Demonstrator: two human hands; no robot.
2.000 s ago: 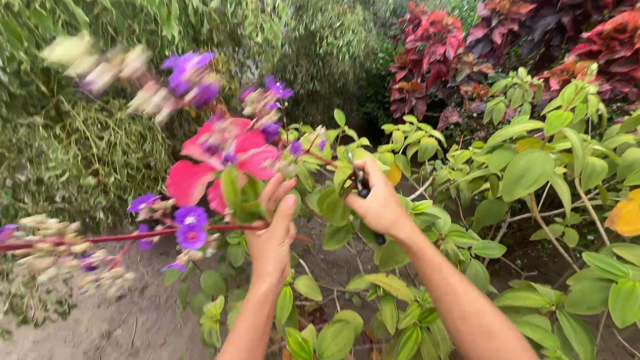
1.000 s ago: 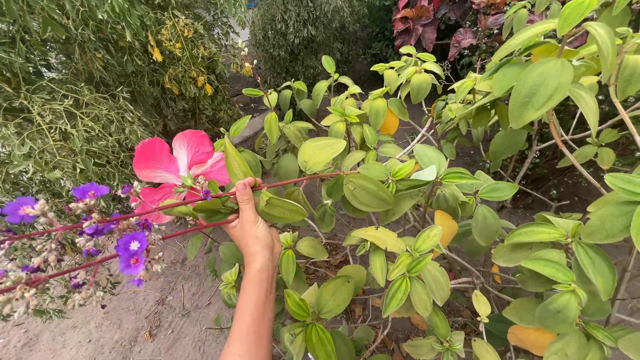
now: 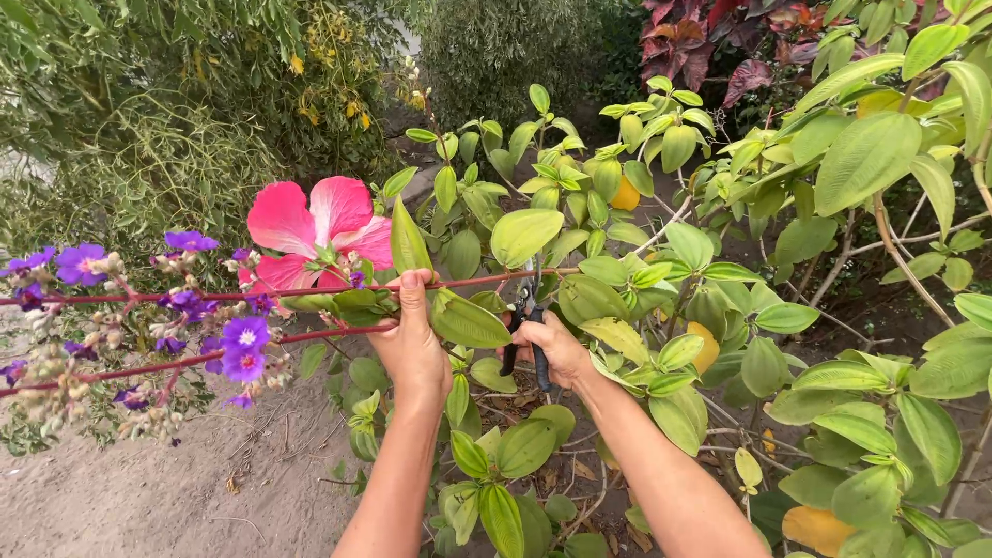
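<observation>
My left hand [image 3: 416, 353] is closed around two reddish flower stems [image 3: 480, 280] with green leaves and clusters of purple flowers [image 3: 245, 349] at the left. A large pink hibiscus flower [image 3: 318, 229] lies against the bunch, just left of that hand. My right hand [image 3: 554, 349] grips pruning shears [image 3: 535, 325] with black handles, to the right of the left hand. The metal blades point up at the upper stem, which runs past them to the right; whether they touch it I cannot tell.
A leafy green shrub [image 3: 535, 449] with woody branches fills the middle and right. Bare soil [image 3: 225, 480] shows at lower left. Feathery green bushes [image 3: 139, 116] stand behind at upper left, and a red-leaved plant [image 3: 690, 46] at upper right.
My right hand, out of view one second ago, is back in view with the pruning shears at the upper stem. My left hand still holds the stems.
</observation>
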